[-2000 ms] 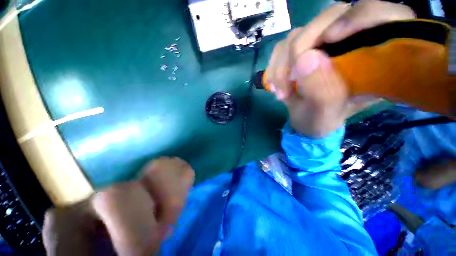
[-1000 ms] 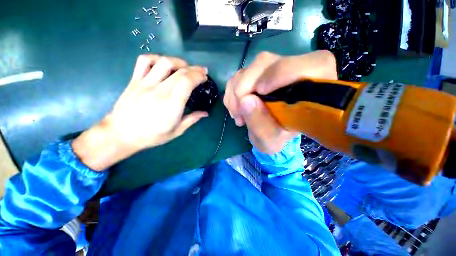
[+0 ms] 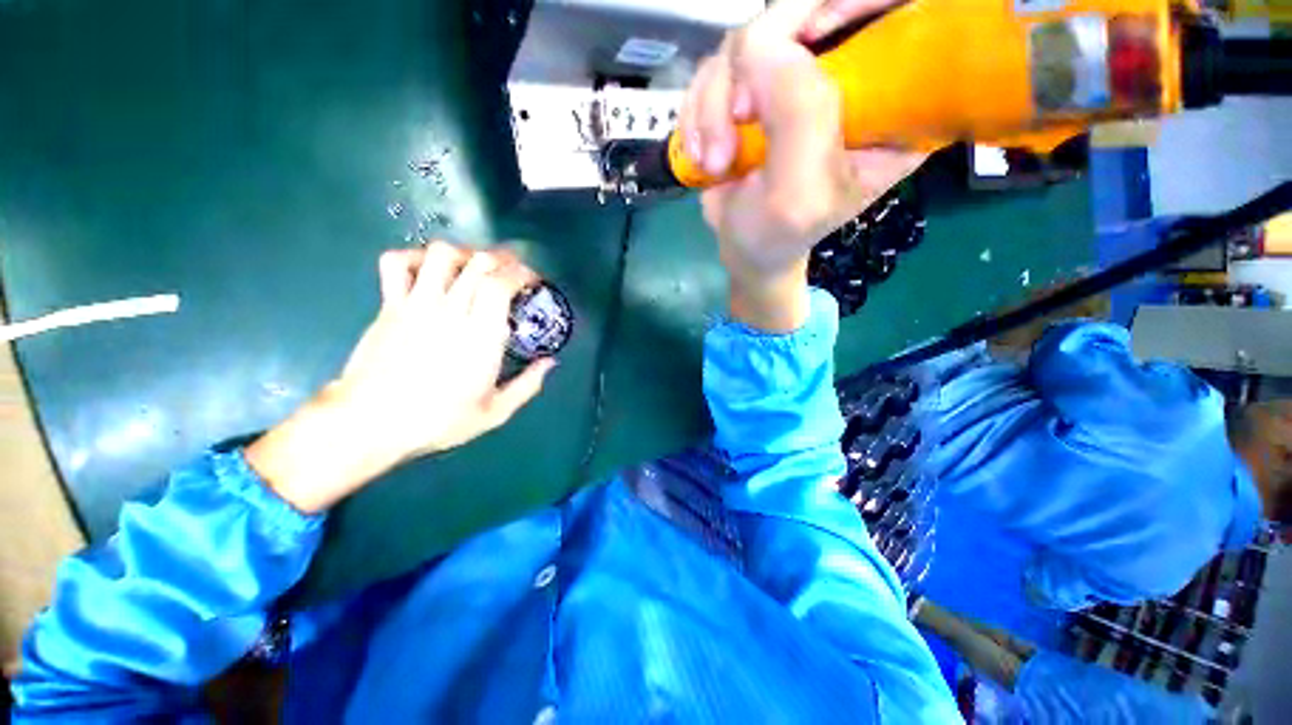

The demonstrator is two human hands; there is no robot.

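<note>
My left hand [image 3: 432, 344] lies on the green mat with its fingers and thumb around a round black part [image 3: 541, 322], whose silvery detailed face shows upward. My right hand [image 3: 786, 135] grips the orange-yellow electric screwdriver [image 3: 978, 71], held nearly level. The driver's dark nose is at the front ledge of the grey-white screw feeder [image 3: 560, 135]; whether the bit touches a screw cannot be told. The feeder stands beyond my hands.
Loose screws [image 3: 428, 191] lie left of the feeder. Black round parts [image 3: 871, 248] are piled right of it. A clear blister tray [image 3: 886, 460] is at the right by my lap. A white strip [image 3: 92, 315] lies at left. The driver cable [image 3: 1091, 290] crosses at right, near another person [image 3: 1105, 453].
My right hand has moved the screwdriver forward from near the round part to the feeder's ledge. My left hand stays at the part, whose face now shows brighter. The camera view has shifted.
</note>
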